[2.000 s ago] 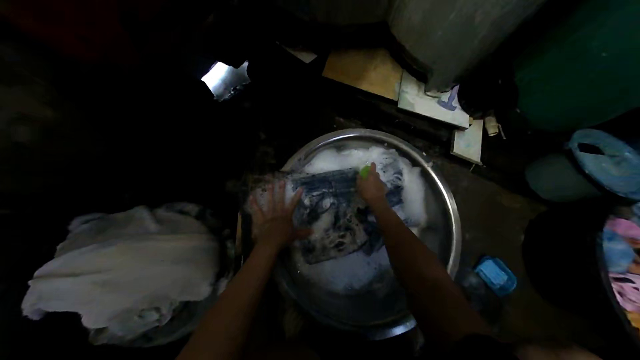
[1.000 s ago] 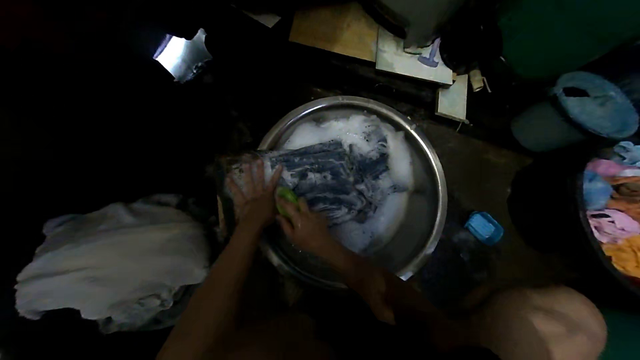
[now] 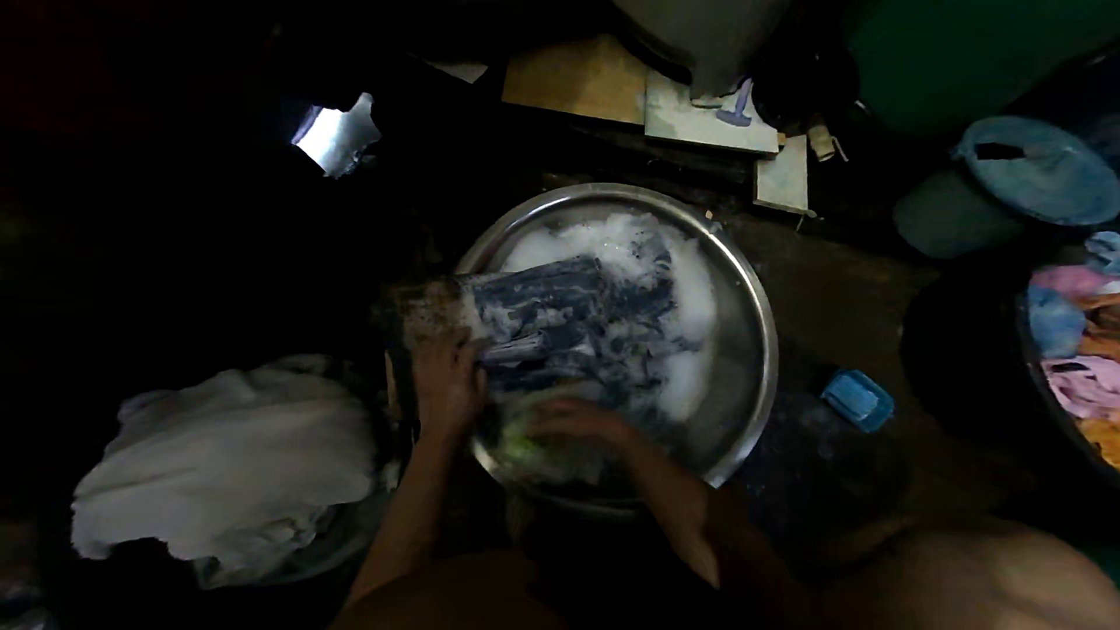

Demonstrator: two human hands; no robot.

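Observation:
A round metal basin (image 3: 763,350) holds white suds (image 3: 696,306) and a soaked dark blue garment (image 3: 551,293), which lies partly over a board (image 3: 433,306) at the basin's left rim. Pressed down at the garment's left edge is my left hand (image 3: 448,376); whether its fingers grip the cloth cannot be told. My right hand (image 3: 582,424) is blurred over the near left part of the basin, closed around a bright green object (image 3: 522,448), perhaps a brush or soap.
Pale cloth (image 3: 236,455) is heaped at the left. To the right are a small blue container (image 3: 859,401), a tub of coloured clothes (image 3: 1085,385) and a lidded bucket (image 3: 954,210). Flat boards (image 3: 577,79) and a purple-handled tool (image 3: 738,105) lie beyond the basin.
My right hand was at the garment's upper part, then beside my left hand; now it is lower, near the basin's near left rim. My left hand has stayed at the garment's left edge.

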